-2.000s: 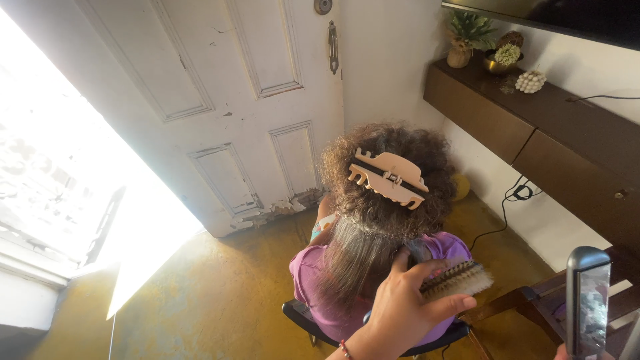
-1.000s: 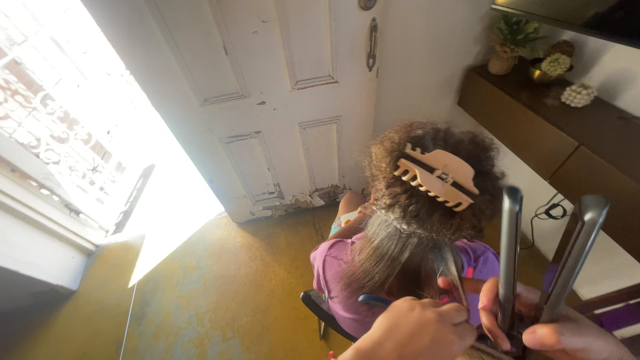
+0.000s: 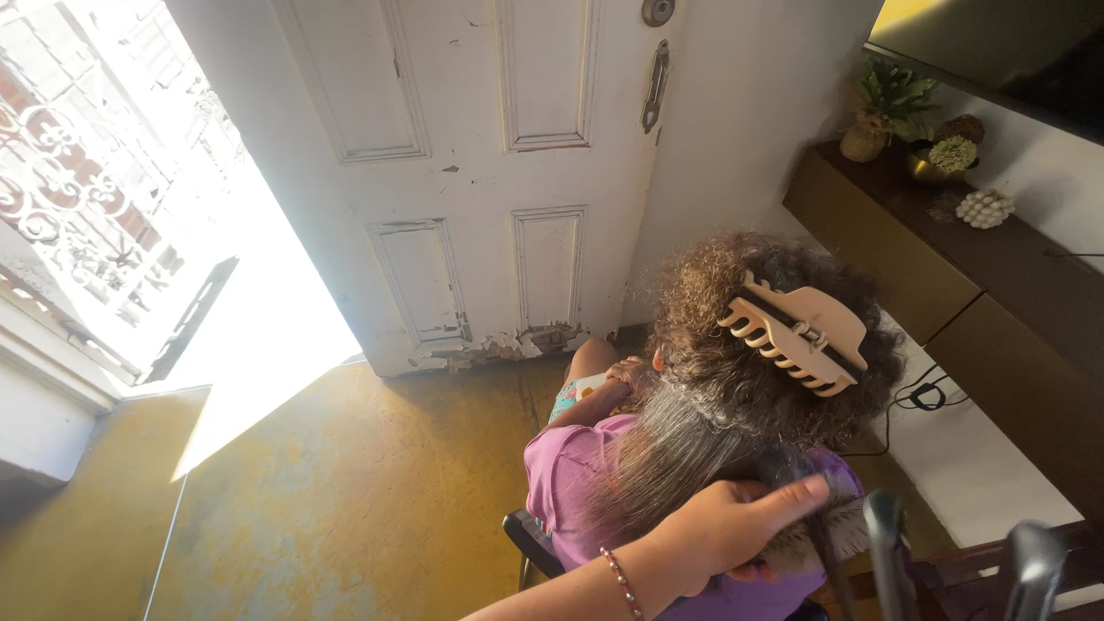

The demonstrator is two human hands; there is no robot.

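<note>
A seated person in a pink-purple top has curly hair (image 3: 690,345) pinned up by a beige claw clip (image 3: 802,332), with a straighter section (image 3: 681,448) hanging below. My left hand (image 3: 724,530), wearing a beaded bracelet (image 3: 623,582), is at the lower right of this hair. It grips a bristled hairbrush (image 3: 832,535), partly hidden by the fingers, and a dark strand passes beside the thumb. At the bottom right rise the two blurred arms of a hair straightener (image 3: 957,561), spread apart. My right hand is out of view below them.
The person sits on a black-framed chair (image 3: 530,539) near a worn white panelled door (image 3: 483,190). A brown wall-mounted cabinet (image 3: 888,250) holds a potted plant (image 3: 893,99) and ornaments. A black cable (image 3: 927,397) hangs beneath it. Wooden slats (image 3: 992,561) stand behind the straightener.
A second ago both my hands met near the hair ends, the right one on the straightener; it has since left the view. The straightener sits lower in view, and the brush bristles show again beside my left hand.
</note>
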